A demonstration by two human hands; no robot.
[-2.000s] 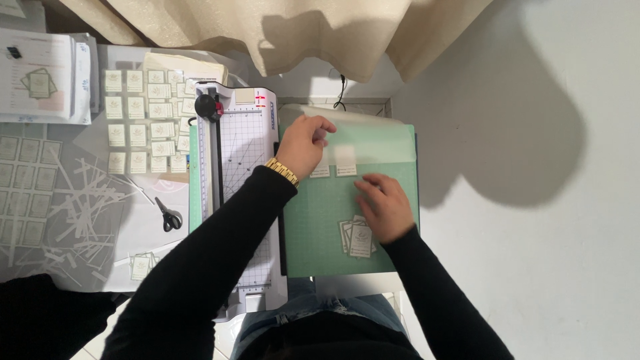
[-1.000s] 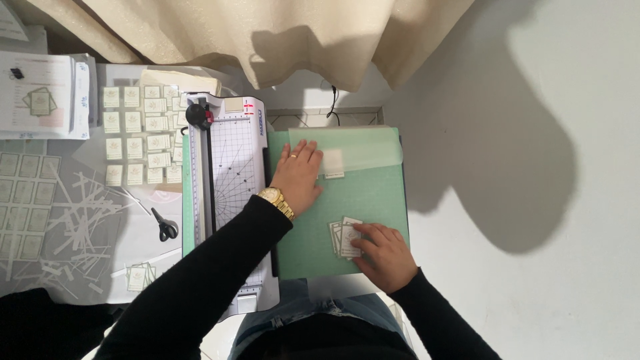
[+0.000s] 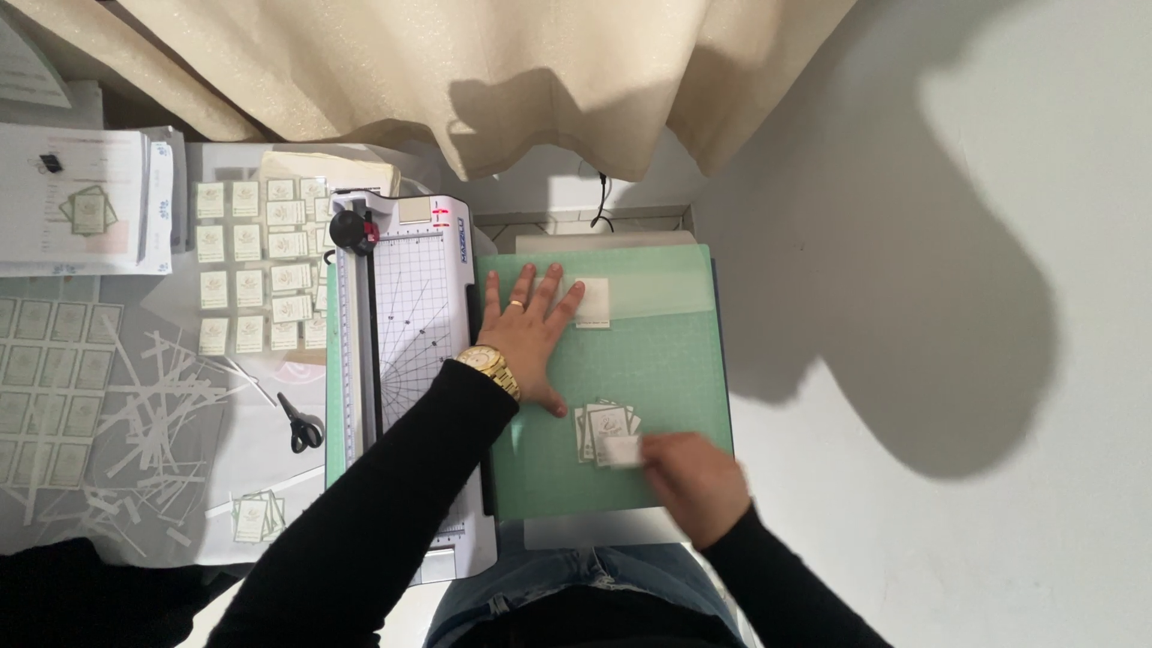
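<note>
My left hand [image 3: 529, 337], with a ring and a gold watch, lies flat with its fingers spread on a green cutting mat [image 3: 558, 477]. Beneath or beside its fingertips a translucent sheet [image 3: 666, 283] runs across the top of the mat, with a small white card [image 3: 593, 303] by the index finger. In my right hand [image 3: 695, 481], blurred, a small white card [image 3: 622, 451] is pinched over the lower edge of a loose pile of printed cards [image 3: 608, 421]. Left of the mat stands a rotary paper trimmer [image 3: 414, 315] with a black cutter head.
Rows of small cards [image 3: 247, 285] lie left of the trimmer, with black-handled scissors [image 3: 304, 433], thin paper offcuts [image 3: 148, 423], uncut card sheets [image 3: 54, 387] and another small card pile [image 3: 256, 517]. A paper stack [image 3: 81, 243] sits far left. A curtain [image 3: 540, 81] hangs behind.
My left hand has gone from near the sheet's top to lying flat on the mat. The right hand, resting at the card pile one second ago, now holds a small card there.
</note>
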